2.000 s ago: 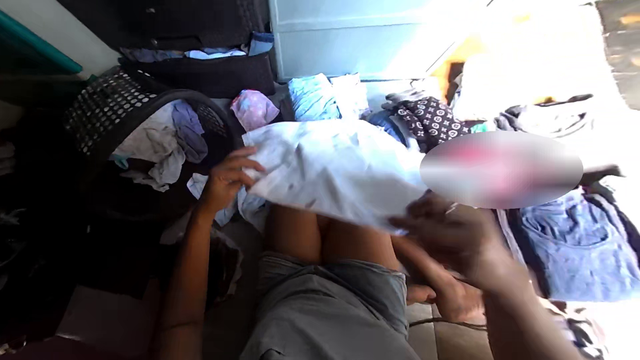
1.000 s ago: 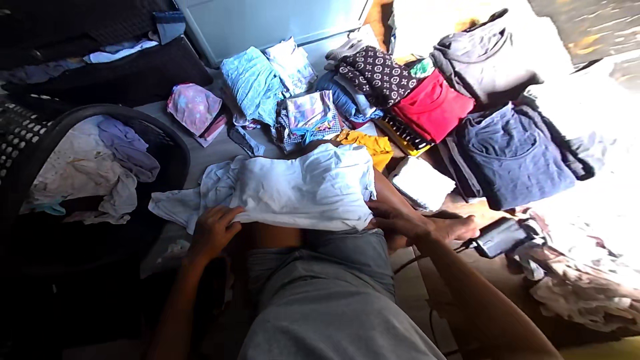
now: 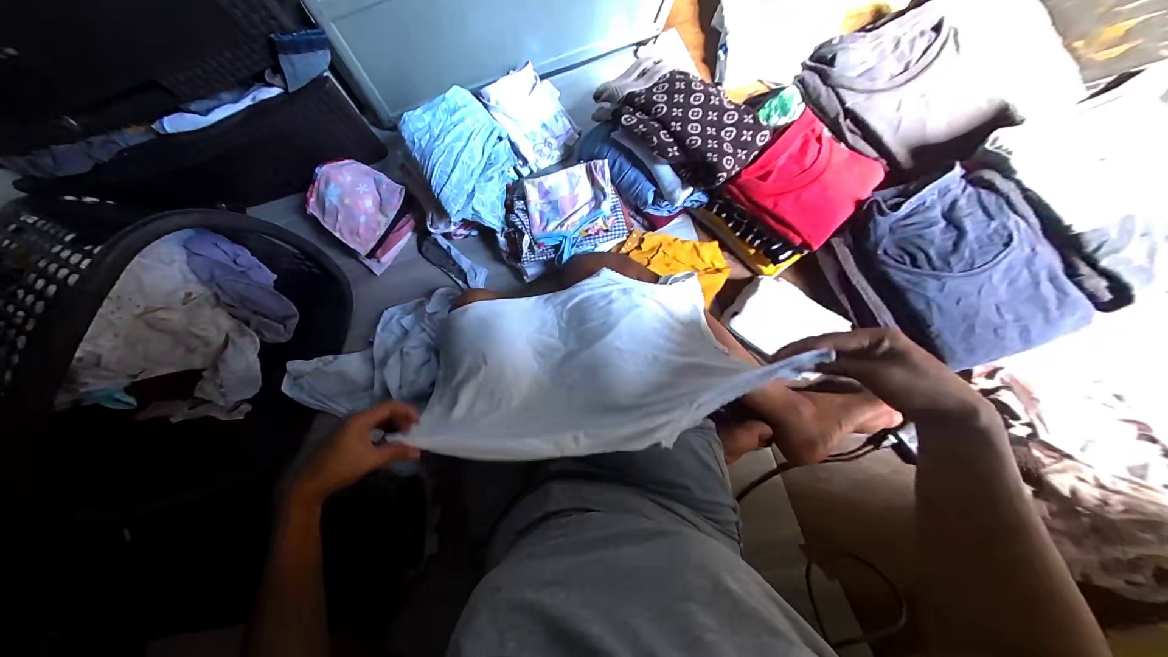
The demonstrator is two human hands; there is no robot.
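Observation:
A white cloth garment [image 3: 566, 365] lies spread across my lap and legs. My left hand [image 3: 360, 447] pinches its lower left corner between thumb and fingers. On the other side my right hand [image 3: 876, 365] grips an edge and holds it drawn out to the right, raised off the lap. Pale grey-blue crumpled cloth [image 3: 392, 356] lies against the garment's left side. Just beyond it are a yellow cloth [image 3: 680, 260] and a folded white cloth [image 3: 785, 315], the latter close to my right hand.
A black plastic laundry basket [image 3: 333, 274] with clothes stands at left. Folded piles lie ahead: light blue cloth [image 3: 461, 155], red cloth [image 3: 808, 178], patterned dark cloth [image 3: 693, 123], blue-grey shirt [image 3: 976, 265]. A cable [image 3: 821, 456] runs by my foot. Crumpled fabric [image 3: 1095, 493] is at right.
One second ago the white garment lay bunched on my lap with both hands nearer to it. Its right edge is now pulled out and lifted by my right hand.

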